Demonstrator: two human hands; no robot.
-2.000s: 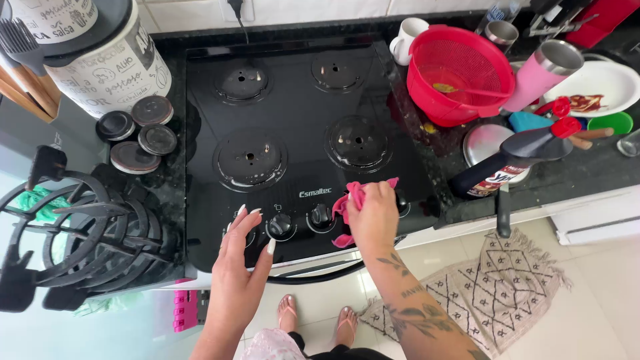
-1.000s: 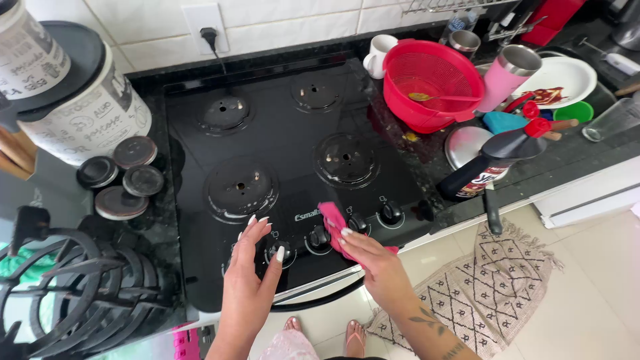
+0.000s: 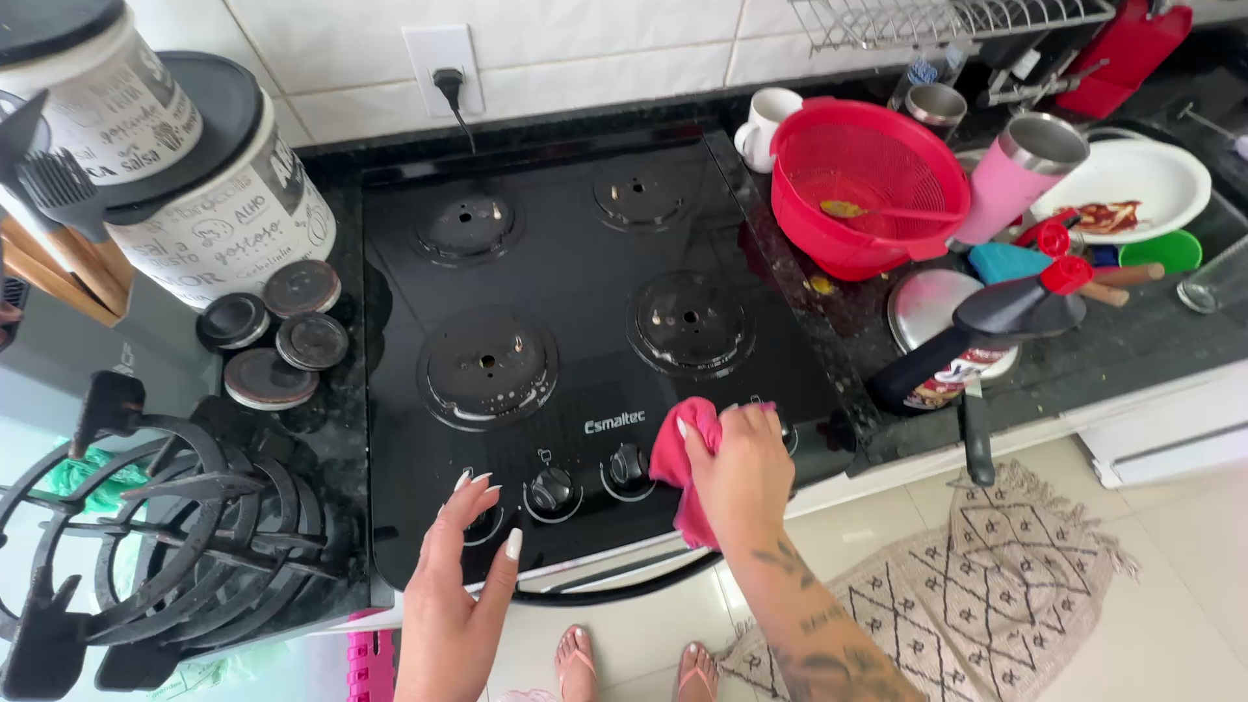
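A black Esmaltec cooktop (image 3: 575, 283) lies in the middle, its burner recesses bare and wet in spots. My right hand (image 3: 746, 473) grips a pink cloth (image 3: 687, 458) over the right-hand control knobs. One knob (image 3: 627, 466) shows just left of the cloth, and another knob (image 3: 552, 487) is farther left. My left hand (image 3: 458, 585) is at the front left edge of the cooktop, fingers apart and holding nothing, near the leftmost knob, which it partly hides. Whether its fingertips touch the surface cannot be told.
Left of the cooktop are burner caps (image 3: 271, 378), cast-iron grates (image 3: 185, 526) and a large canister (image 3: 244, 205). To the right stand a red colander (image 3: 858, 234), a white mug (image 3: 770, 122), a pink tumbler (image 3: 1019, 180), a dark bottle (image 3: 936, 375) and a pan lid (image 3: 926, 297).
My right hand has stayed on the pink cloth by the right-hand knobs, shifting a little along them; the cloth is now more bunched. My left hand remains at the front left edge.
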